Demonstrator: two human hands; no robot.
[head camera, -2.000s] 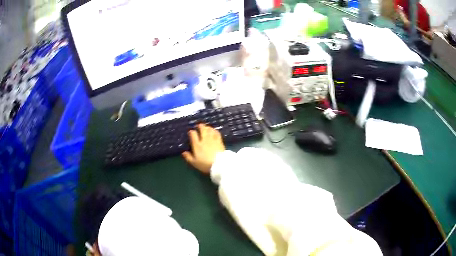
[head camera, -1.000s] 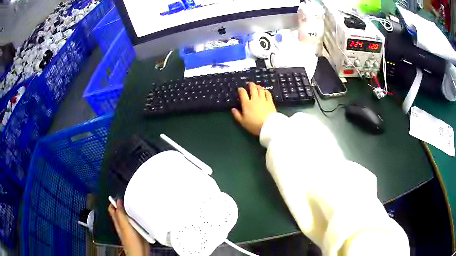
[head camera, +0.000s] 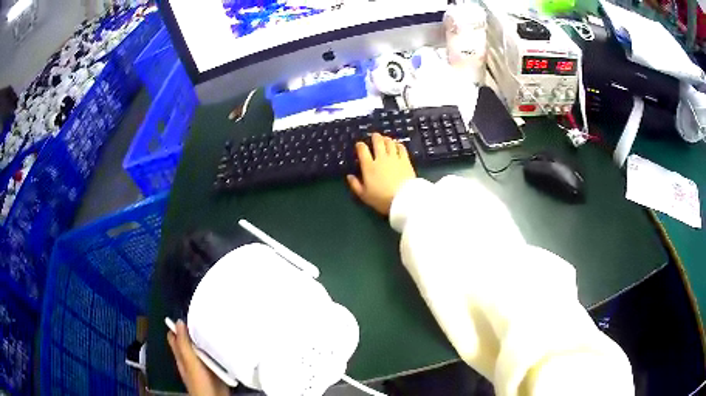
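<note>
A white security camera (head camera: 259, 313) with a black front and two flat white antennas lies at the near left edge of the desk. My left hand (head camera: 192, 362) holds its left side by the antenna; part of the hand is hidden behind the body. A white lead leaves the camera at the lower right. My right hand (head camera: 382, 172) rests with fingers apart on the black keyboard (head camera: 310, 151), right of its middle. The monitor (head camera: 329, 39) behind shows a bright picture with blue shapes, cut off at the top.
A black mouse (head camera: 554, 177) and dark smartphone (head camera: 495, 119) lie right of the keyboard. A power supply (head camera: 539, 71) with red digits stands behind. A printed sheet (head camera: 663, 190) lies at right. Blue crates (head camera: 108, 255) stand left, beyond the desk edge.
The view has shifted since two seconds ago, bringing more of the camera and my left hand into sight. The power supply's left digits differ from one second ago. My right hand stays on the keyboard.
</note>
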